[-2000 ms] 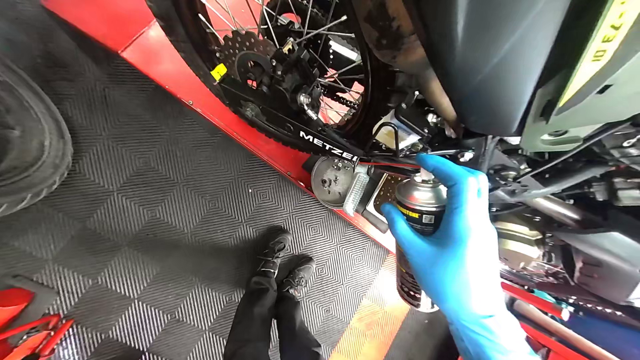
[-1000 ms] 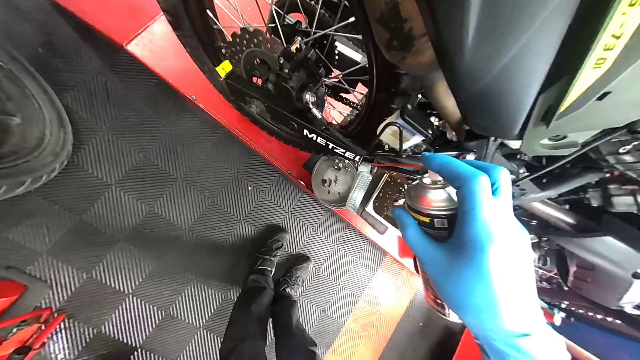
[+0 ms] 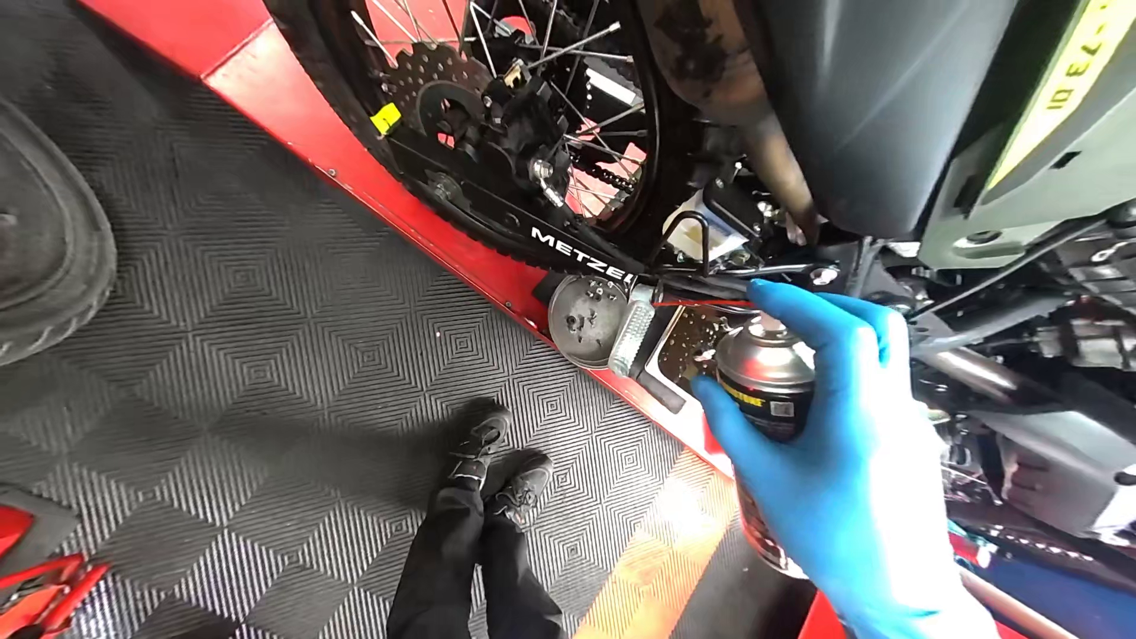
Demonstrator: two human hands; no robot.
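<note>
My right hand, in a blue glove, is wrapped round an aerosol can, with the index finger over its nozzle. A thin red straw runs left from the nozzle, its end near a footpeg of the motorcycle. Just left of the footpeg sits a round metal dish holding small hardware. Above it are the rear wheel's tire, a black swingarm guard, and a brake disc. My left hand is out of view.
A red lift platform carries the motorcycle, its edge running diagonally beside the black tiled floor. A loose tire lies at the left, and a red metal stand is at the lower left. The exhaust hangs over the upper right.
Over the last two seconds, my right hand with the can has shifted slightly right and down relative to the motorcycle. The can stays in its hold.
</note>
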